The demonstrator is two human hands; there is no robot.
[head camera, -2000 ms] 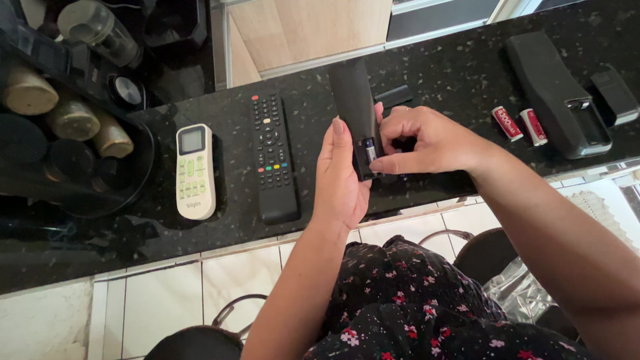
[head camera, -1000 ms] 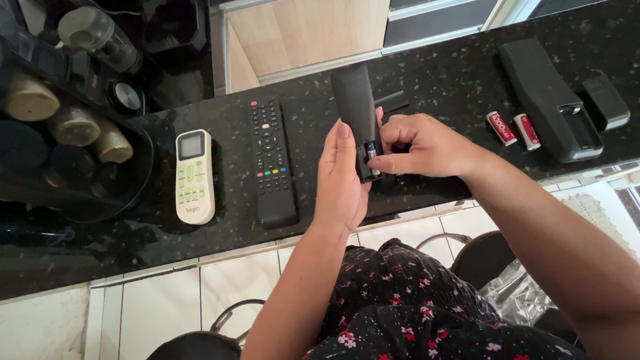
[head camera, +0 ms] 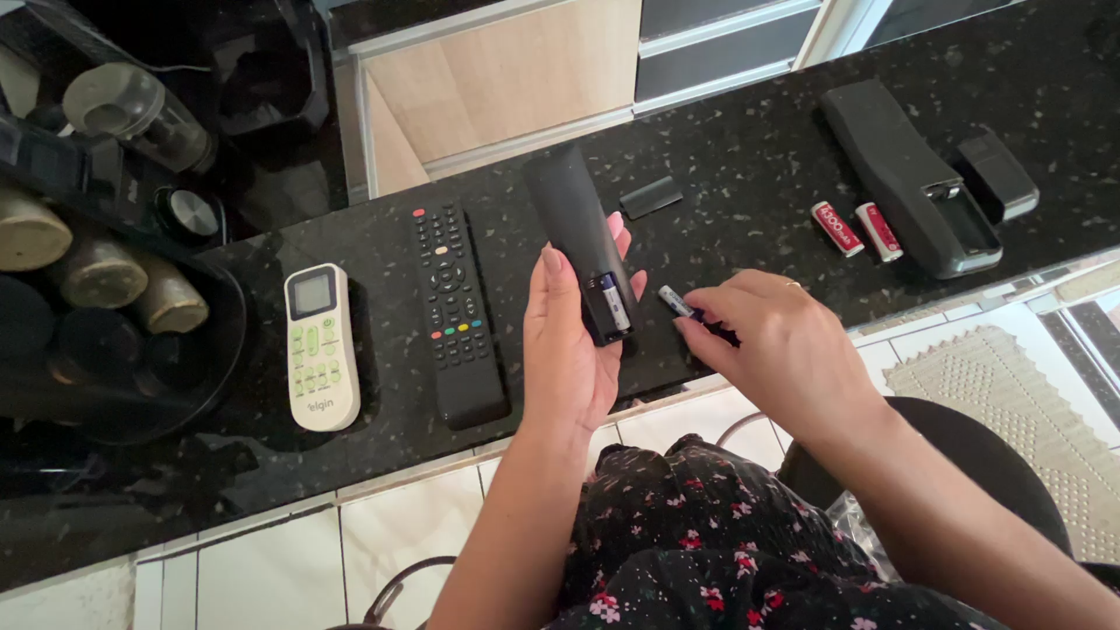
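My left hand [head camera: 573, 350] holds a black remote control [head camera: 573, 210] with its back up and its battery compartment uncovered. One battery [head camera: 615, 302] lies in that compartment, and the slot beside it shows no battery. To the right, my right hand [head camera: 770, 341] pinches a second small battery [head camera: 676, 301] between thumb and fingers, just over the counter and apart from the remote. A small black battery cover [head camera: 651, 198] rests on the counter beyond my left hand.
On the dark stone counter [head camera: 744, 236] lie a white Elgin remote [head camera: 322, 350] and a black remote [head camera: 457, 324] at left. Two red batteries [head camera: 836, 229], a larger black remote [head camera: 910, 175] with an uncovered compartment, and its cover [head camera: 997, 175] are at right. A jar rack [head camera: 210, 385] stands far left.
My right hand has moved right, away from the compartment of the held remote, and now shows a battery in its fingers. My left hand still holds the remote.
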